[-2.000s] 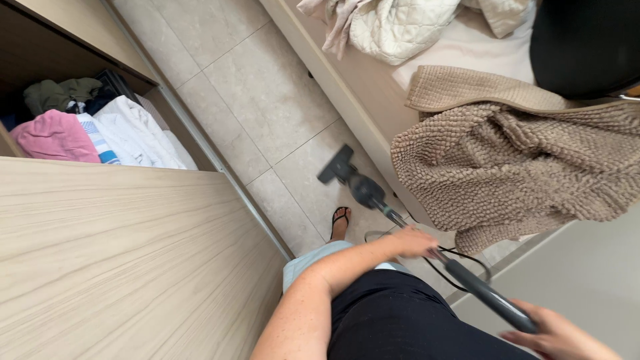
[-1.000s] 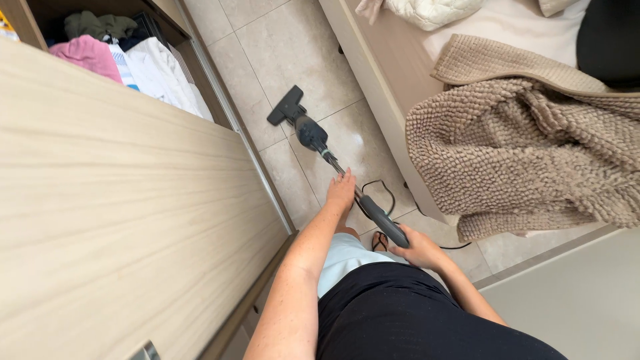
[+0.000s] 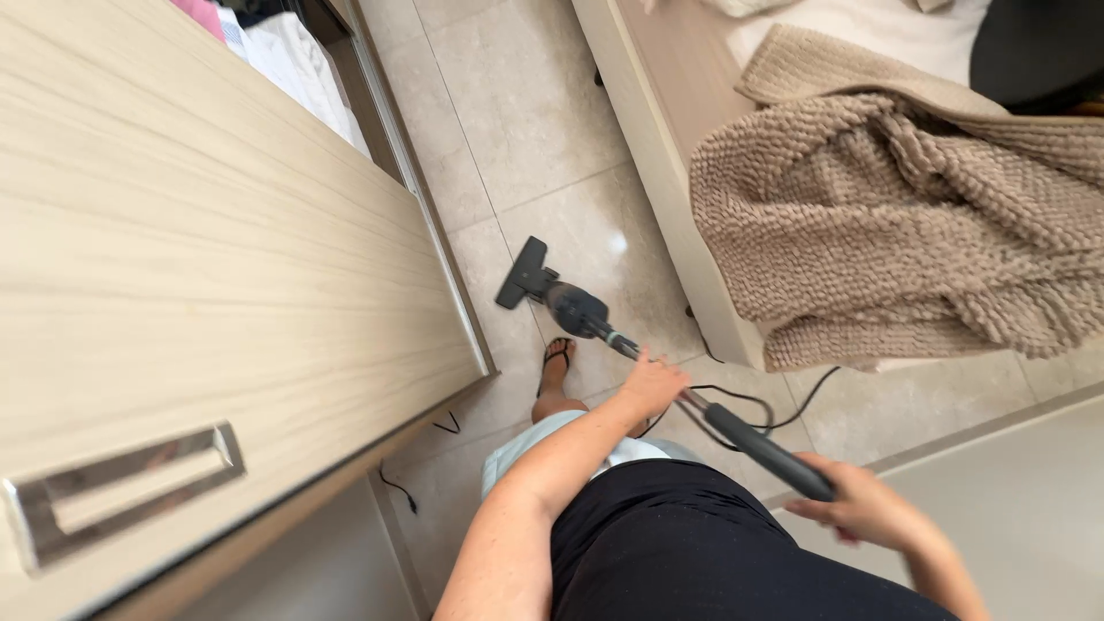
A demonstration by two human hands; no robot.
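A dark stick vacuum cleaner (image 3: 578,309) slants across the view, its flat floor head (image 3: 524,274) on the tiles between the wardrobe and the bed. My left hand (image 3: 655,385) is closed around the thin tube, below the motor body. Farther up, my right hand (image 3: 858,502) is at the end of the thick grey handle (image 3: 763,448), with the fingers around it and slightly blurred. A black power cord (image 3: 746,397) loops beside the tube and runs toward the bed's corner. My sandalled foot (image 3: 557,358) is on the floor close to the motor body.
At left stands a light wood-grain wardrobe door (image 3: 216,259) with a metal handle (image 3: 129,492); folded clothes (image 3: 297,73) lie inside the wardrobe. A brown bobbled mat (image 3: 906,216) hangs over the bed frame (image 3: 655,172) at right. A loose cable end (image 3: 401,490) lies near the wardrobe's base.
The floor head was nearer the bed two seconds ago and is now closer to the wardrobe side. Both hands have stayed at the vacuum. The view has shifted.
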